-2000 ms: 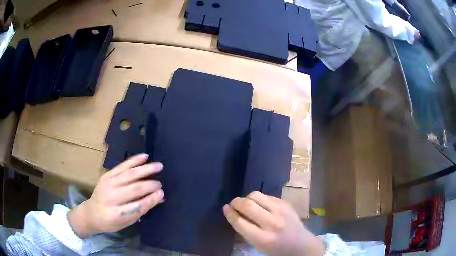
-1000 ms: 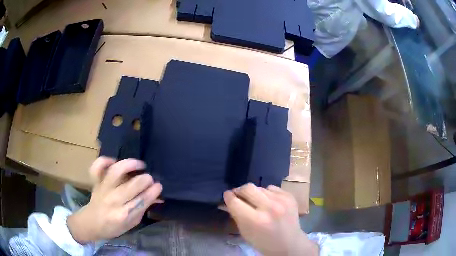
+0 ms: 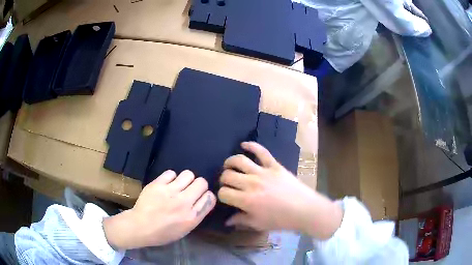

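A black box blank (image 3: 207,114) lies in front of me on a tan carton. Its left holed flap (image 3: 137,127) lies flat with two round holes. Its right side flap (image 3: 278,132) is partly covered by my right hand. My left hand (image 3: 173,207) rests on the near part of the blank, fingers bent. My right hand (image 3: 259,189) is beside it, slightly blurred, with fingers over the near right part of the blank. The near edge and what the fingertips grip are hidden under both hands.
Finished boxes (image 3: 85,59) lean at the left. A second blank stack (image 3: 259,28) is at the far side. A person in a pale smock (image 3: 344,31) stands beyond it. A tan carton (image 3: 370,160) and a red crate (image 3: 442,233) are at the right.
The near panel, first lying toward me, was folded up at the near edge. My hands have come closer together over the blank. The strips standing along its sides no longer show clearly.
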